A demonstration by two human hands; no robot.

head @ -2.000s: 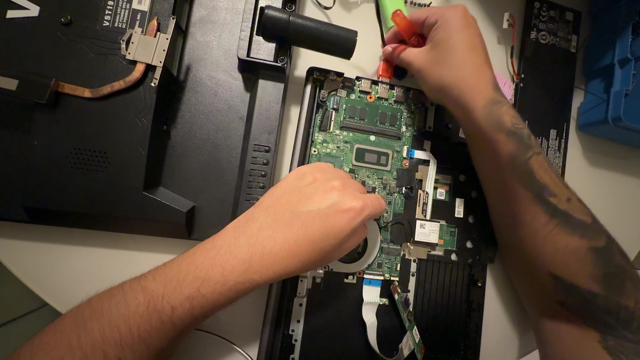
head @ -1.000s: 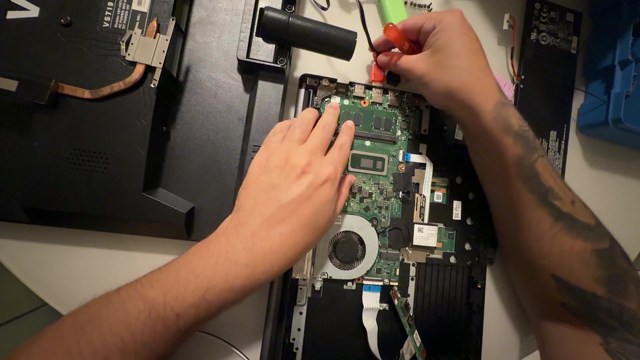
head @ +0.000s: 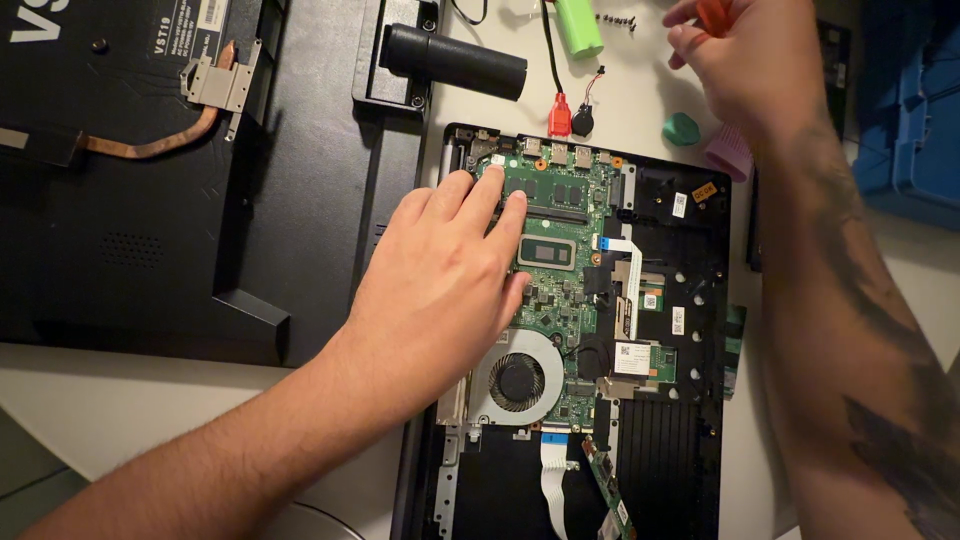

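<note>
My left hand lies with fingers apart over the upper left of a green laptop motherboard, its fingertips at the memory module. Below that hand is a round cooling fan. The board sits in a black laptop chassis. Past the chassis's upper right, my right hand is raised at the top edge, closed around an orange-red handle whose lower part is hidden. A red plug on a black cable lies by the USB ports, beside a round black coin-cell battery with thin wires.
A large black panel fills the left, with a copper heat pipe and a black cylinder on it. Beyond the chassis lie a green cylindrical cell, small screws, a green lump and a pink item. A blue case stands right.
My right hand has moved right, away from the red plug by the ports, with the orange-red handle in it. My left hand has moved up from near the fan to the memory module.
</note>
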